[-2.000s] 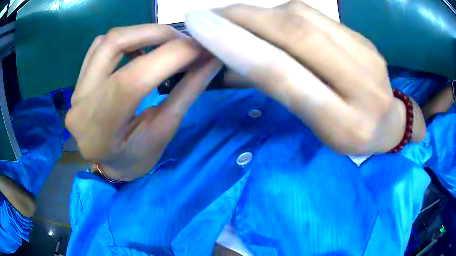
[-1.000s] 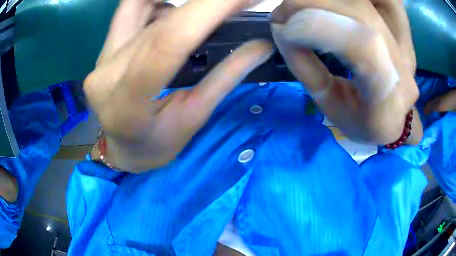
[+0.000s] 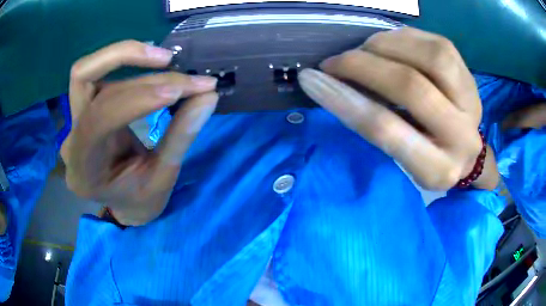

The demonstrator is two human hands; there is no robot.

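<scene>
A black end panel (image 3: 257, 51) stretches in front of my chest, with silver-grey fins along its top edge. Two square port openings show, one left of centre (image 3: 224, 79) and one right of centre (image 3: 285, 76), with tiny pale tabs above them. My left hand (image 3: 129, 122) has its thumb and a finger close together at the left opening and another fingertip by a shiny corner screw (image 3: 176, 50). My right hand (image 3: 407, 98) has whitish-covered fingertips beside the right opening. Whether either hand pinches a small part is hidden or too blurred to tell.
A white sheet (image 3: 293, 7) lies beyond the panel on the green bench top (image 3: 66, 30). Blue sleeves of other people show at the left (image 3: 30, 143) and right (image 3: 524, 155). A device with green lit digits (image 3: 518, 253) is at the lower right.
Both hands have moved apart and down from the upper middle. More of the panel, its openings and top fins is uncovered, and the white sheet shows along the top.
</scene>
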